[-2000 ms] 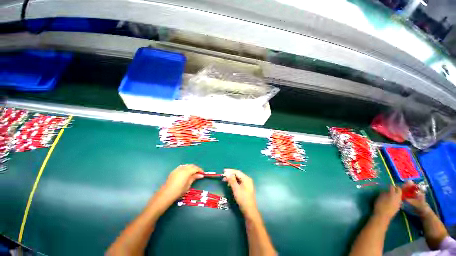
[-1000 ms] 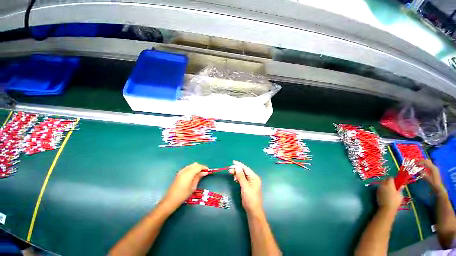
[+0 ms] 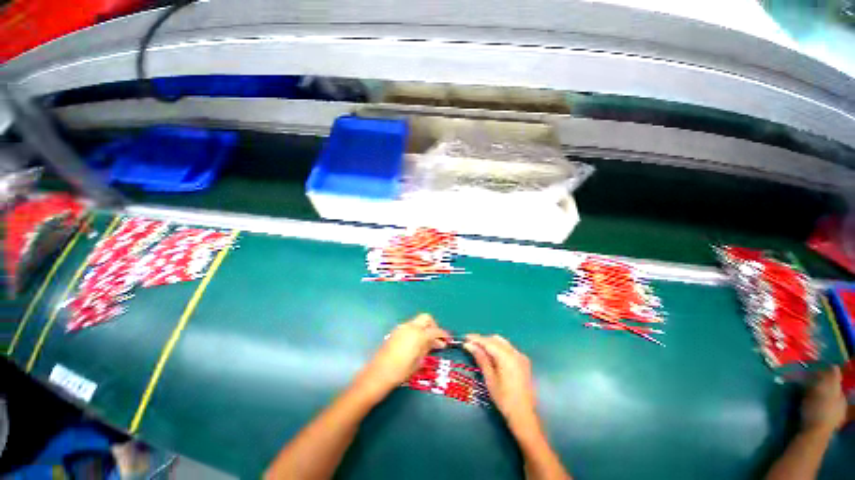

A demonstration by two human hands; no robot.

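My left hand (image 3: 412,349) and my right hand (image 3: 502,366) are close together over the bench. Their fingertips pinch a short thin lead (image 3: 456,343) between them; it looks dark and its details are blurred. A small pile of red wire leads with white bands (image 3: 441,377) lies just below it on the green surface, between my hands. My fingers partly cover the pile's edges.
Lead piles lie along the far bench edge (image 3: 417,254), (image 3: 614,295), at right (image 3: 780,305) and at left (image 3: 131,267). Behind stand a white box (image 3: 450,214), a blue tray (image 3: 363,164) and a clear bag (image 3: 497,169). Another person's hand (image 3: 823,401) is at far right.
The view has turned left, so the bench items appear farther right. My hands have come closer together around the lead. The other person's hands have shifted toward the right rim, with only one clearly visible.
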